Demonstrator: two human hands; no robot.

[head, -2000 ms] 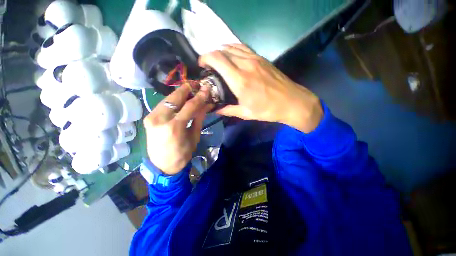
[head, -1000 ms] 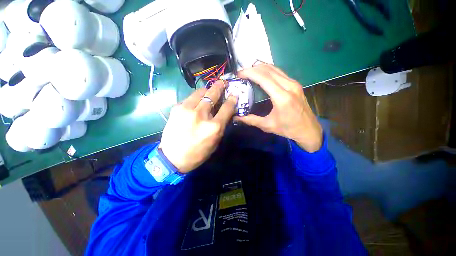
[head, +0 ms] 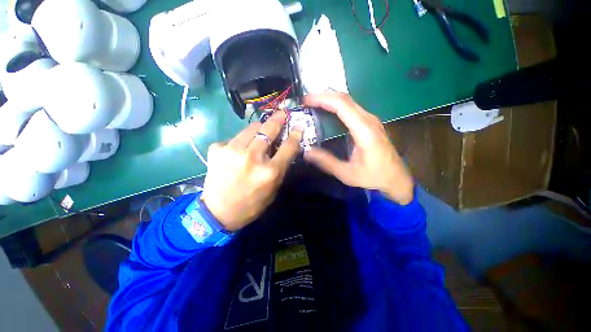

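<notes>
The camera module [head: 316,130] is a dark round cup at the bench edge with a silvery-white circuit board [head: 302,124] in its back. My left hand [head: 249,165] holds it from the left, its fingertips on the board. My right hand [head: 363,146] is curved around the module's right side, thumb and fingers apart; the fingertips are blurred and lie close to its rim. Red and yellow wires [head: 278,99] run from the module into the black opening of the white camera housing [head: 254,27]. My left fingers hide part of the board and wires.
White housings [head: 78,97] are piled at the left. A crumpled white piece [head: 322,58] lies right of the housing. Pliers [head: 453,32] and a lead with a plug [head: 378,29] lie at the upper right. A thick black cylinder [head: 518,91] and a white disc-like part [head: 472,117] show at the right.
The view has swung from the first frame, bringing the pliers and lead in. The module has come away from a tilted hold, its board now facing up. My right hand's grip has opened slightly.
</notes>
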